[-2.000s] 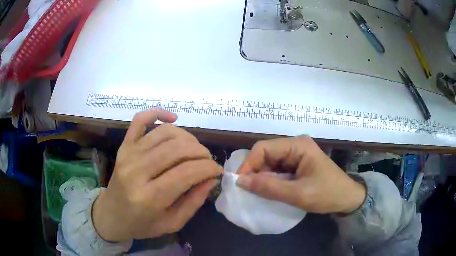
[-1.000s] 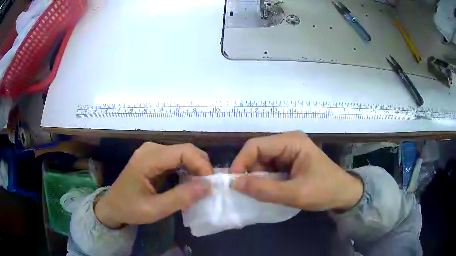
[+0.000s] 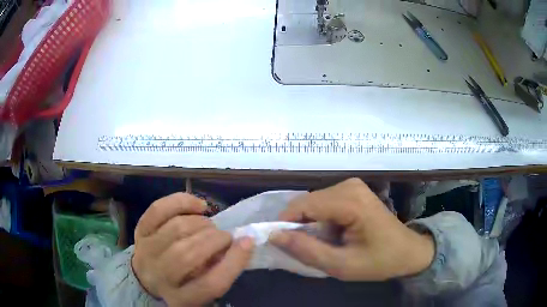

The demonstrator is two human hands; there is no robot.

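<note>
A small white cloth piece (image 3: 270,255) is held in front of the table edge, above the lap. My left hand (image 3: 189,249) pinches its left part between thumb and curled fingers. My right hand (image 3: 354,234) pinches it just to the right, thumb in front and fingers behind. A folded edge of the cloth shows between the two thumbs. The fingers hide part of the cloth. Both hands are bare, with light grey sleeves.
The white table (image 3: 192,78) carries a printed ruler (image 3: 288,143), blue snips (image 3: 426,37), dark snips (image 3: 487,107), a yellow-handled tool (image 3: 490,59) and the machine bed plate (image 3: 372,60). A red basket (image 3: 51,66) is far left. A green basket (image 3: 72,240) is below left.
My left hand came back to the cloth, then its fingers curled over the left part. The cloth is folded and turned differently, and both hands sit slightly lower. The view shifted a little.
</note>
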